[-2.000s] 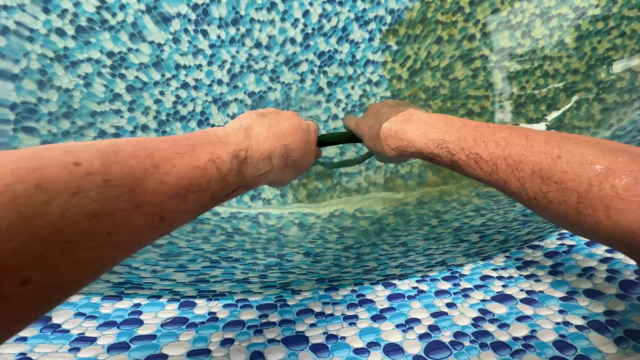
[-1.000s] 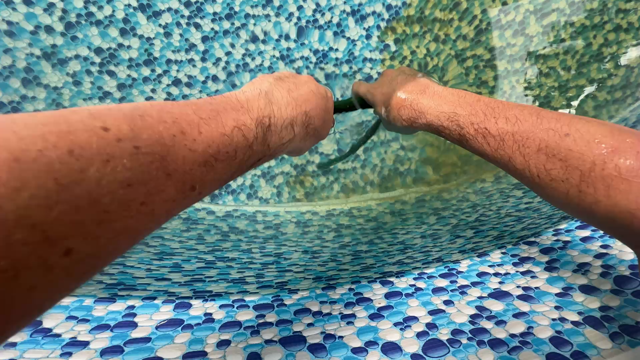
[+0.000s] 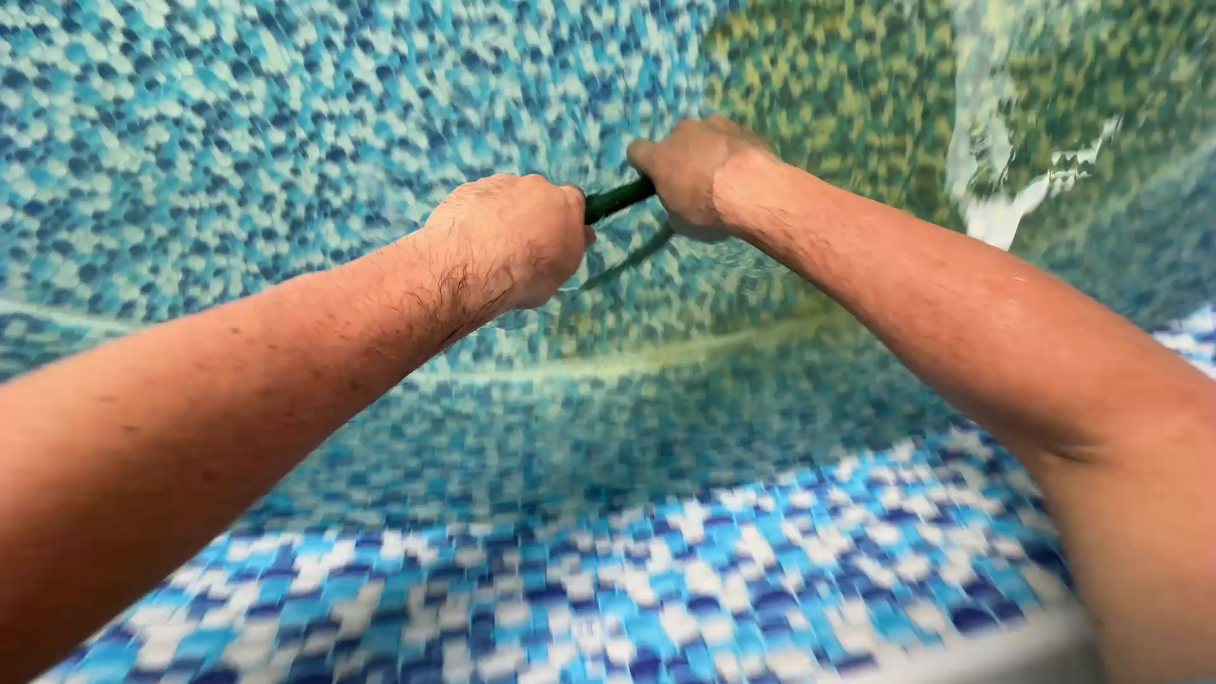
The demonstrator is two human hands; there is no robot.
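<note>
A dark green hose (image 3: 619, 200) spans the short gap between my two hands at the water's surface. My left hand (image 3: 518, 237) is closed around its left part, with the knuckles up. Farther right and slightly higher, my right hand (image 3: 698, 176) grips the other part and is partly under the water. Below the gap, a thinner-looking green length (image 3: 632, 261) curves down and left from beneath my right hand, under the water. My fingers' undersides are hidden.
Pool water (image 3: 532, 427) lies over a liner with a blue and white pebble pattern. The liner wall (image 3: 589, 589) rises out of the water at the near side. A pale blurred edge (image 3: 1007, 651) is at the bottom right. A yellow-green patch and bright reflections show at the upper right.
The hose between my hands now slants up to the right, where it was nearly level before. The view has tilted, and the pale edge has appeared at the bottom right.
</note>
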